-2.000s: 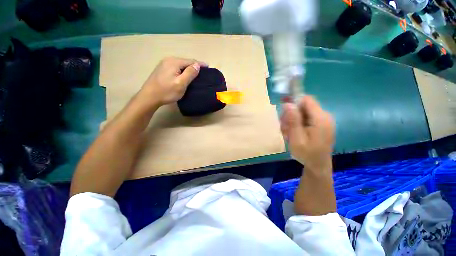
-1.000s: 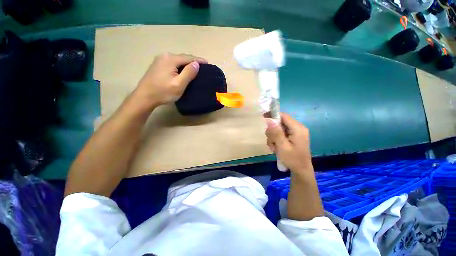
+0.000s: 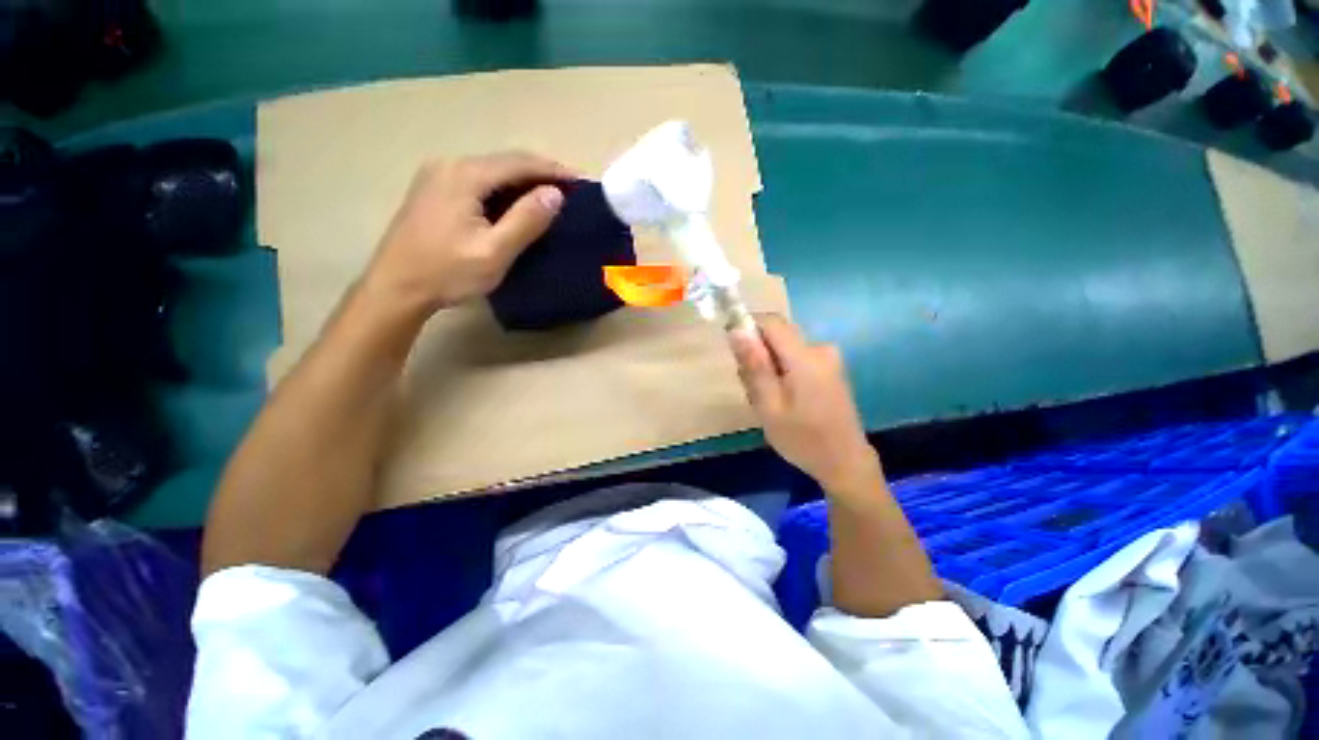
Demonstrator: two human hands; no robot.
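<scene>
A black rounded speaker (image 3: 557, 275) sits on the tan cardboard mat (image 3: 579, 412), with an orange strap (image 3: 645, 285) sticking out on its right side. My left hand (image 3: 460, 231) grips the speaker's upper left part, thumb on top. My right hand (image 3: 799, 388) holds the pale wrapped handle of the white padded hammer (image 3: 660, 177). The hammer head is at the speaker's upper right edge; whether it touches cannot be told. My left fingertips are partly hidden behind the speaker.
A pile of black covers (image 3: 87, 289) lies on the green bench left of the cardboard. More black speakers (image 3: 1150, 68) stand at the upper right. Blue crates (image 3: 1070, 506) with grey and white cloth (image 3: 1230, 636) are lower right. A plastic-lined bin (image 3: 123, 622) is lower left.
The hammer has come down and left from beyond the cardboard's right edge to the speaker. My left hand keeps its hold on the speaker. The whole view has shifted slightly.
</scene>
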